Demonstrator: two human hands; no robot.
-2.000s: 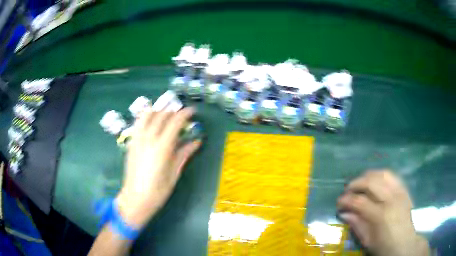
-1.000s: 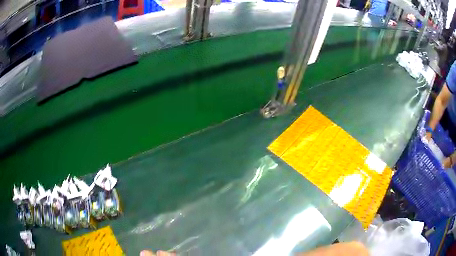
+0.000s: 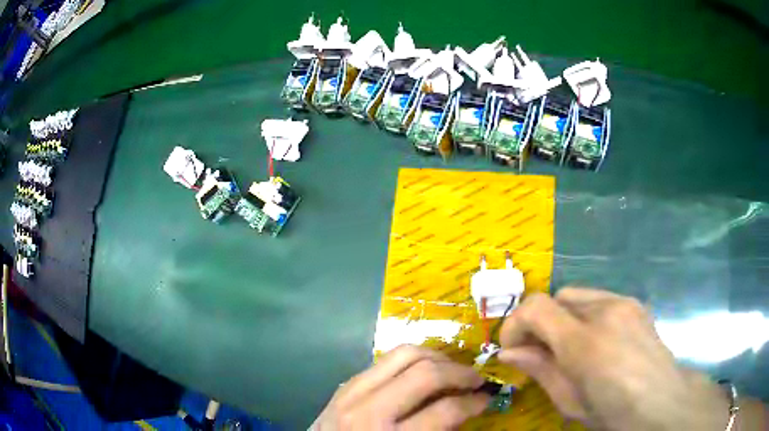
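My left hand (image 3: 413, 391) and my right hand (image 3: 590, 353) meet at the lower middle, over the yellow adhesive sheet (image 3: 472, 210). Between their fingers they hold a circuit board (image 3: 499, 396), mostly hidden by the fingers. Its white plug housing (image 3: 497, 290) lies above it on the sheet, pins pointing away, joined by a red and a dark wire. Two boards with plugs lie to the left, one (image 3: 217, 195) beside the other (image 3: 268, 206). A row of units (image 3: 434, 118) stands beyond the sheet, plugs pointing away.
A dark mat (image 3: 72, 227) lies at the left, with clustered untaped units (image 3: 35, 185) on it. A brighter green strip (image 3: 211, 38) runs along the back. A shiny clear film (image 3: 641, 236) lies right of the sheet. The bench edge curves at the lower left.
The view has swung back from the right side of the bench to the work area. Both hands are now together on one board. Fewer loose boards show at the left than two seconds ago.
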